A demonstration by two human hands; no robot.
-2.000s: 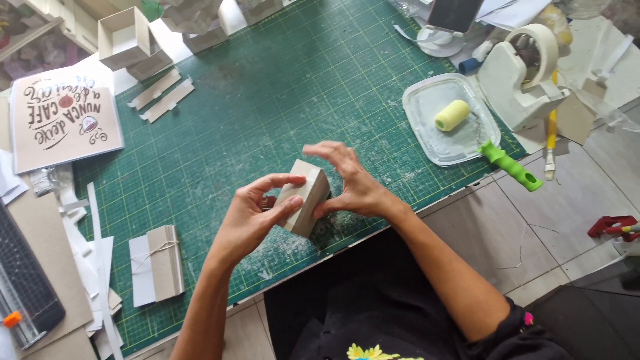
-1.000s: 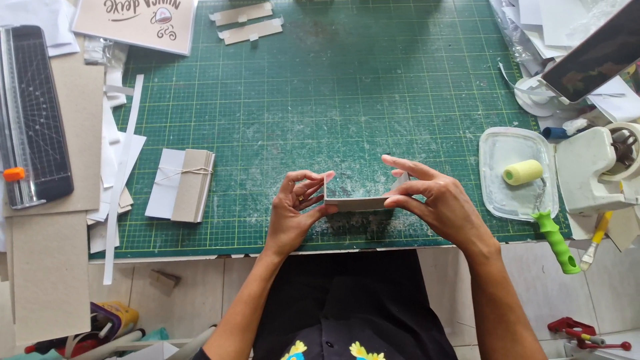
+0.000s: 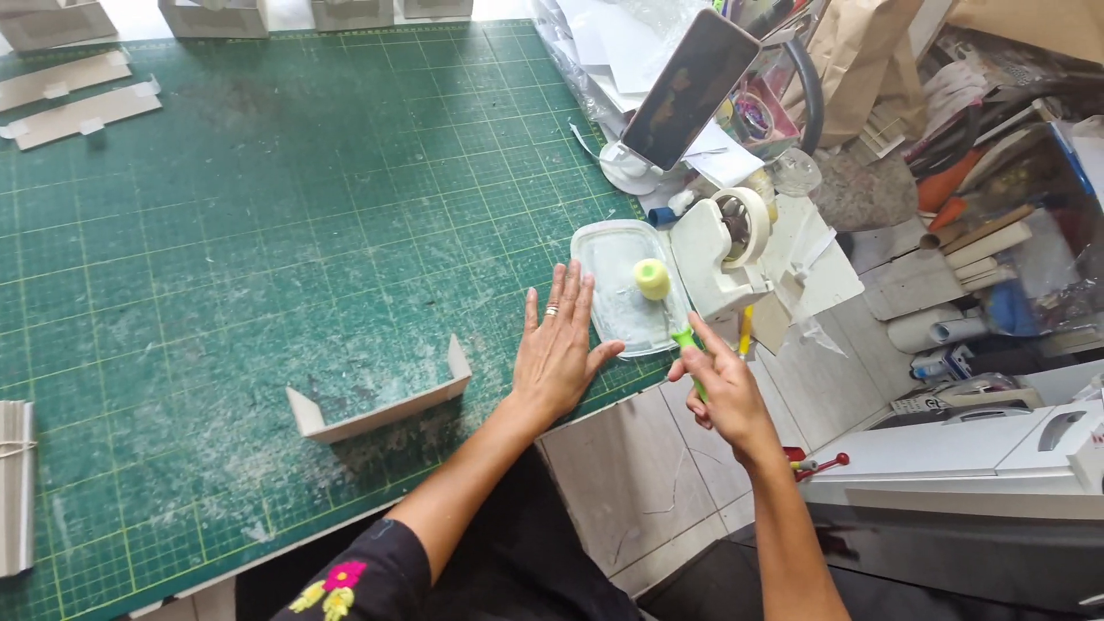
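Observation:
My right hand (image 3: 720, 379) is closed around the green handle (image 3: 687, 345) of a small paint roller, whose pale yellow foam head (image 3: 651, 279) rests in a shallow plastic tray (image 3: 617, 332) with a whitish film. Flat beside it, my left hand (image 3: 556, 345) has its fingers spread, the fingertips at the tray's left rim, and holds nothing. To the left, a folded greyboard strip (image 3: 392, 412) stands on edge on the green cutting mat (image 3: 285, 216), both of its short ends turned up away from me.
A white tape dispenser (image 3: 711, 259) adjoins the tray, and a phone on a stand (image 3: 690, 90) is behind it. Two taped board strips (image 3: 86, 112) lie at upper left, a tied board bundle (image 3: 13, 483) at the left edge. Greyboard boxes (image 3: 216, 19) line the far edge.
The folded board, held between both hands a second ago, now stands released on the mat. Both hands have moved right, and the right one has taken the roller handle. The view has swung right.

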